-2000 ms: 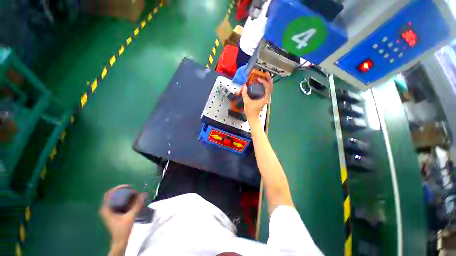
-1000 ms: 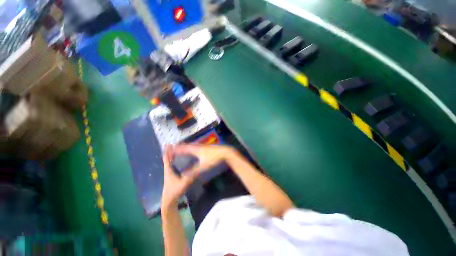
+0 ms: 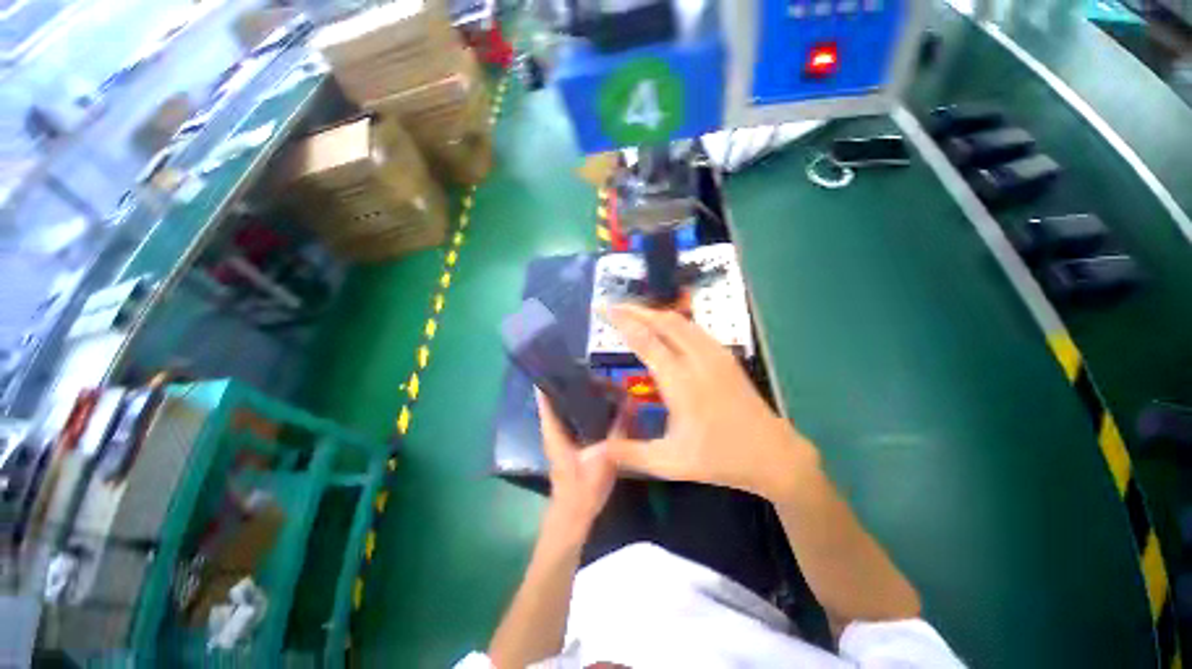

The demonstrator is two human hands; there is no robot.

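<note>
A dark oblong plastic housing (image 3: 560, 371) is tilted in front of the machine. My left hand (image 3: 575, 460) holds its lower end. My right hand (image 3: 716, 421) is beside it on the right, fingers spread and nothing seen in its palm; its thumb is close to the housing's lower end, contact unclear. Behind, a dark upright block (image 3: 663, 265) stands under the press head (image 3: 658, 196), over the perforated plate (image 3: 723, 303). Only a little of the orange fixture (image 3: 680, 302) shows past my right fingers. The red panel (image 3: 641, 386) is partly hidden by my hands.
The blue machine head (image 3: 706, 89) and control box (image 3: 826, 59) are above. On the green bench (image 3: 876, 379) at right lie a black slab with a pale loop (image 3: 869, 152) and several dark housings (image 3: 1020, 174). Cartons (image 3: 373, 190) and a green rack (image 3: 294, 523) are left.
My hands, first apart with a dark housing in each, came together around one. Now that housing points up in my left hand and my right fingers are spread. The view has turned.
</note>
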